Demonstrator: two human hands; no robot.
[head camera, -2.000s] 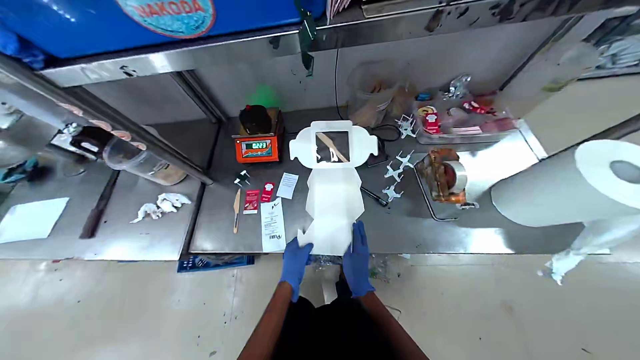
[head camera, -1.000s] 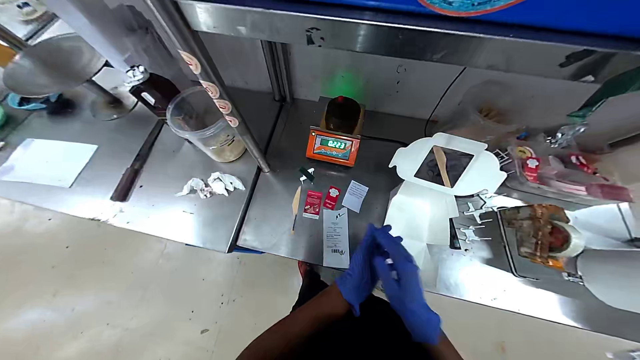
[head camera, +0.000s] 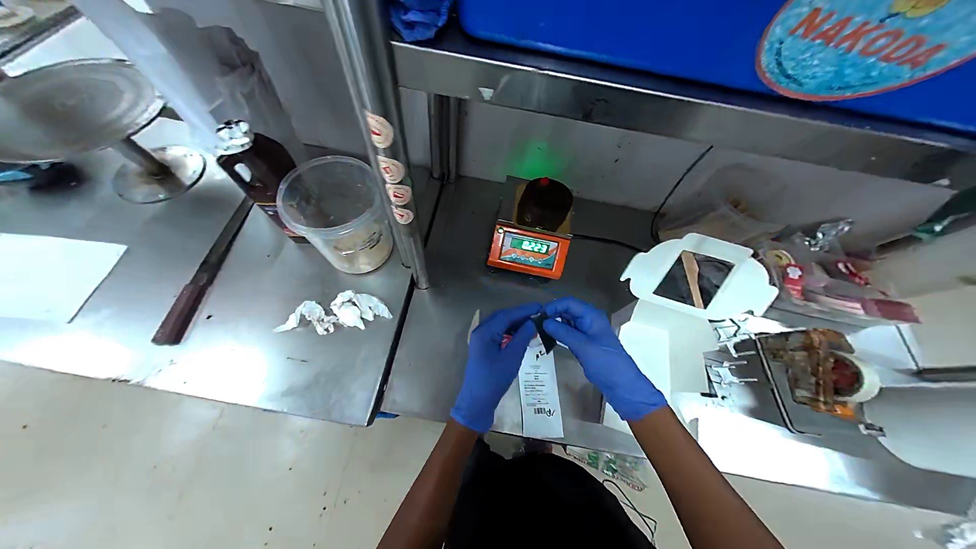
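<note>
My left hand (head camera: 496, 358) and my right hand (head camera: 598, 351), both in blue gloves, meet above the steel counter. Between their fingertips is a small dark flat piece (head camera: 544, 332), held by both. A bit of red shows at my left fingers; what it is I cannot tell. Under the hands lies a printed paper slip (head camera: 540, 396). Beyond them stands an orange digital scale (head camera: 528, 250) with a dark round item (head camera: 544, 204) on it. Right of my right hand is an open white cardboard box (head camera: 663, 343) with a window in its lid; a wooden knife (head camera: 692, 279) shows at the window.
At left are a long knife (head camera: 200, 282), crumpled tissue (head camera: 335, 313), a clear plastic tub (head camera: 335, 217), a dark bottle (head camera: 258, 171) and a cake stand (head camera: 76, 107). A steel post (head camera: 389, 152) rises behind. A tape dispenser (head camera: 823, 374) stands at right, below a steel shelf (head camera: 648, 114).
Both hands have left the white box, which they held two seconds ago, and moved left over the slip. The dark piece is now between the fingers. The view has swung left.
</note>
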